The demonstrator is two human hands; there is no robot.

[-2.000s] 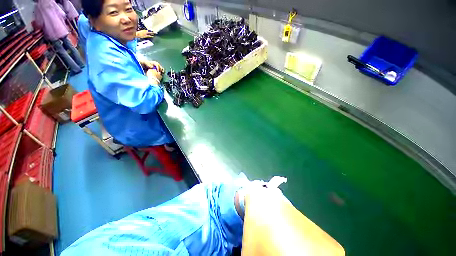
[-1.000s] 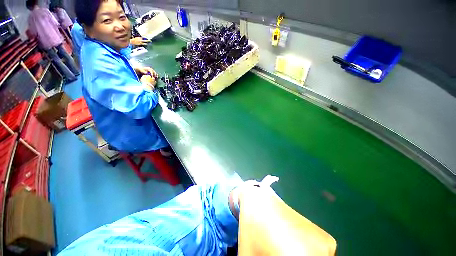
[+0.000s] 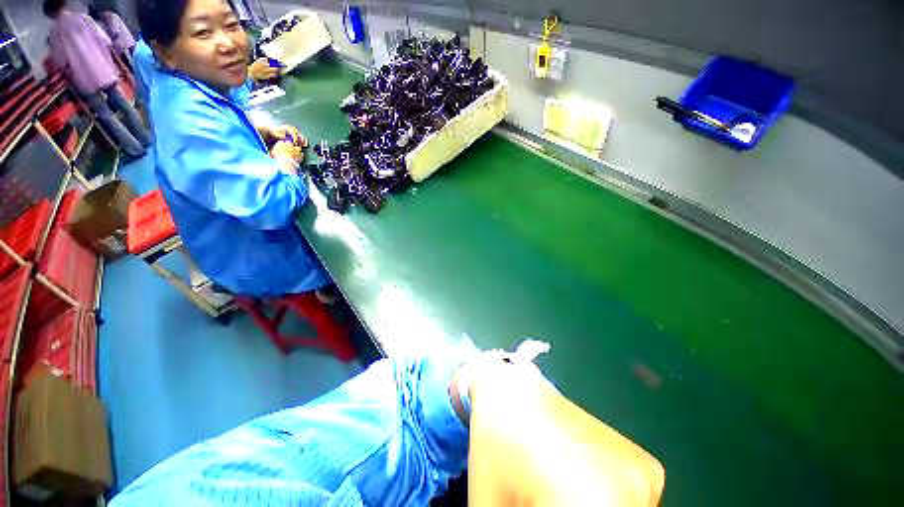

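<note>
My left arm in a light blue striped smock sleeve [image 3: 367, 426] reaches in from the bottom left over the belt's near edge. My left hand [image 3: 560, 436] is a large, overexposed orange-white shape at the bottom centre, cut off by the lower edge. Its fingers cannot be made out, nor whether it holds anything. A pale loose end, perhaps of a wrist strap [image 3: 530, 351], sticks up at the wrist. The green conveyor belt [image 3: 555, 267] lies beneath and beyond it. My right hand cannot be seen.
A tangled heap of black-and-metal parts [image 3: 411, 109] lies by a cream tray [image 3: 461, 129]. A person in a blue smock [image 3: 223, 188] sits left of the belt. A blue bin [image 3: 738, 99], yellow tag [image 3: 543, 57] and pale yellow card [image 3: 577, 122] are on the back panel.
The whole view has shifted slightly, so the bin, heap and person appear a little further left. My left arm and hand keep nearly the same pose.
</note>
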